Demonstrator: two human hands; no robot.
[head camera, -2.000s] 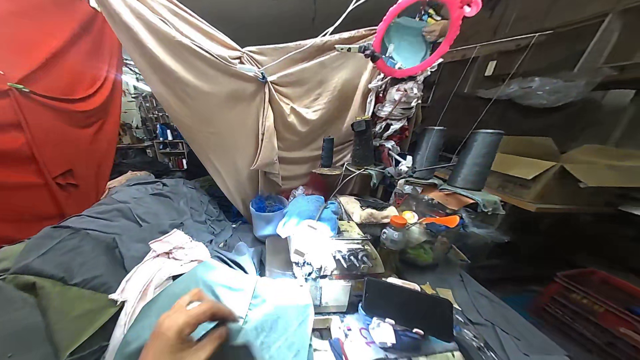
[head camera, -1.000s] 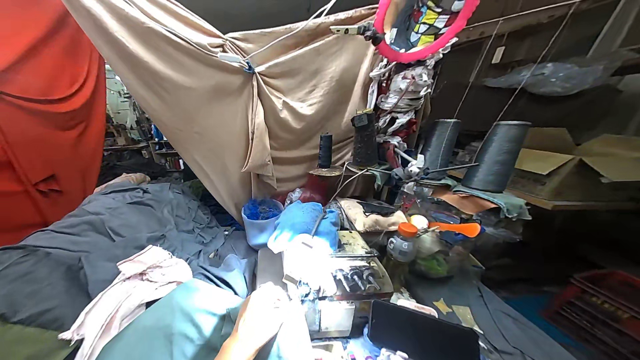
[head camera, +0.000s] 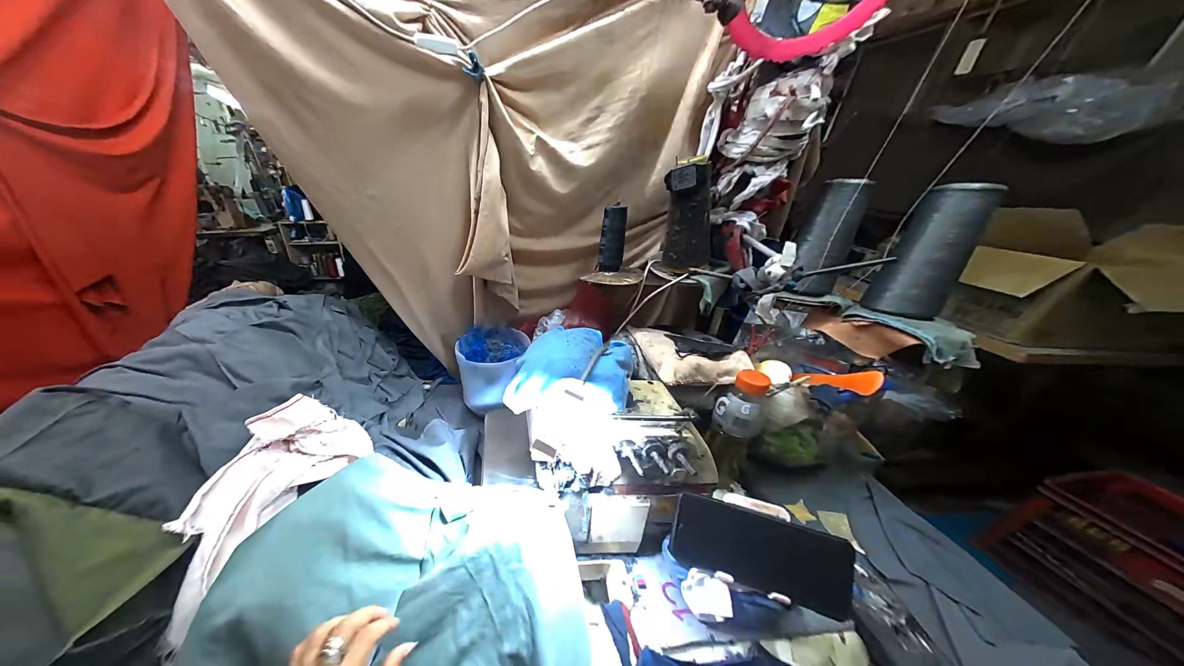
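Note:
At the bottom edge, my left hand (head camera: 347, 638), with a ring on one finger, touches a teal cloth (head camera: 342, 527); its lower part is cut off, and whether it grips the cloth is unclear. My right hand is out of view. The cloth runs up to the sewing machine (head camera: 657, 453), whose needle area is washed out by bright light. Beside the machine's lower right, a dark phone (head camera: 763, 555) leans at a tilt.
Grey fabric (head camera: 268, 361) and a pink-white cloth (head camera: 277, 453) lie left. Behind the machine are a tub (head camera: 486, 375) and a blue cloth bundle (head camera: 569, 361). An orange-capped bottle (head camera: 737, 412), thread cones (head camera: 934, 250) and a cardboard box (head camera: 1027, 296) stand right.
My left hand reached forward to the brightly lit machine area one second ago; now it is back near the bottom edge on the teal cloth. The view has shifted.

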